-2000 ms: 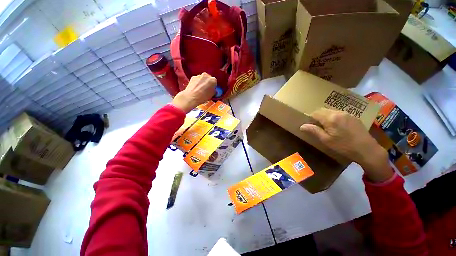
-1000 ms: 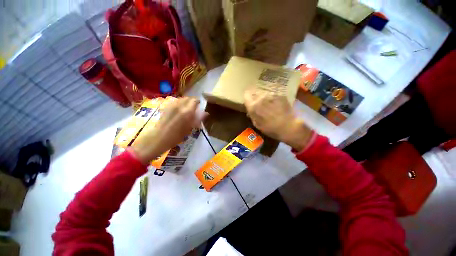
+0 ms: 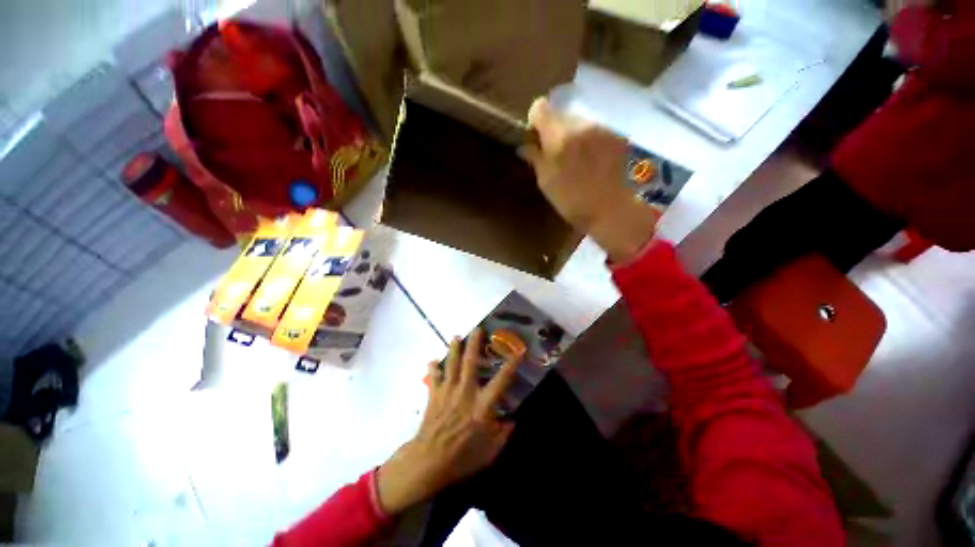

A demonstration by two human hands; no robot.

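My right hand (image 3: 583,176) holds the near right edge of an open brown carton (image 3: 460,176). The carton is tilted, with its dark inside facing me. My left hand (image 3: 460,411) lies with fingers spread on a retail box (image 3: 524,326) at the bench's front edge; its dark photo side with an orange coil picture faces up. Several retail boxes (image 3: 283,283) stand side by side at left, orange narrow sides up. Another retail box (image 3: 654,176) lies partly hidden behind my right hand. A slim greenish-yellow cutter or strip (image 3: 280,422) lies on the bench.
A red bag (image 3: 251,128) and red flask (image 3: 171,192) are at the back left. Larger brown cartons (image 3: 492,53) stand behind. A dark cloth or cap (image 3: 45,390) is far left. A red stool (image 3: 818,326) and a person in red (image 3: 919,139) are at right.
My left hand has moved from the grouped boxes down to the single box, which now shows its dark photo side. The carton has been tipped up by my right hand. The view has shifted.
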